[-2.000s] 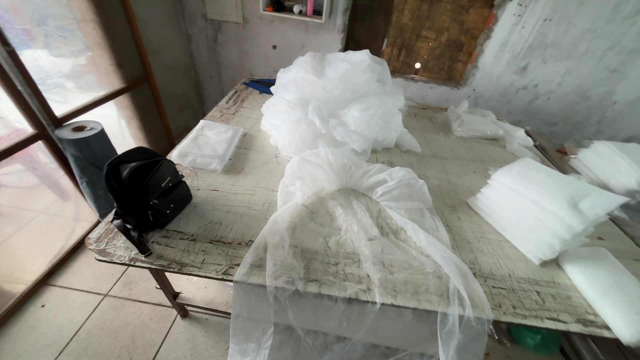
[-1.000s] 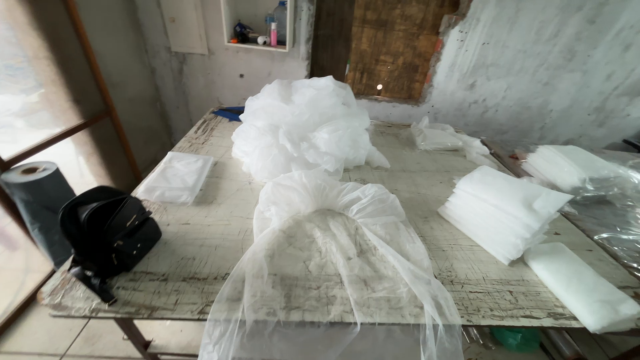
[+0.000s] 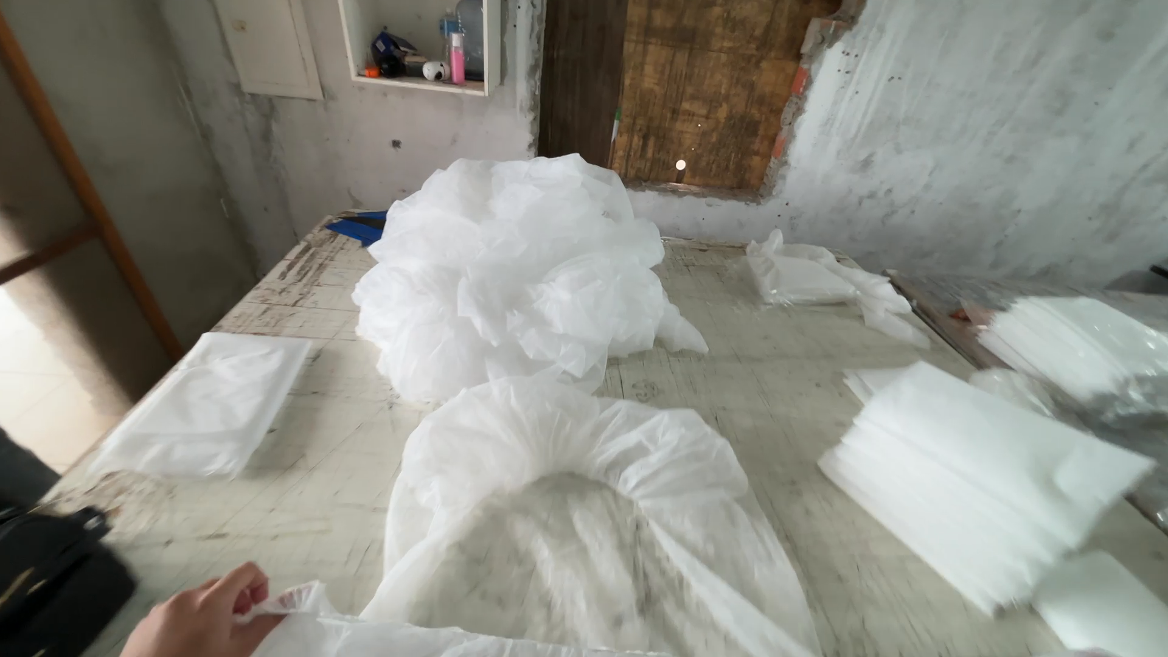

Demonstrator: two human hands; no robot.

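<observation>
At the lower left of the head view, my left hand pinches the edge of a sheer white fabric piece between thumb and fingers. My right hand is out of view. Beyond it, a gathered translucent white fabric lies in an arch across the table, its thin lower part spread toward the front edge. A large heap of crumpled white fabric stands just behind the gathered part.
A folded clear-plastic packet lies left, with a black bag at lower left. Folded white sheets are stacked right, near a plastic-wrapped bundle. A small white packet lies at back right of the wooden table.
My left hand has come into view at the lower left, holding the white fabric edge. The view has moved closer to the table.
</observation>
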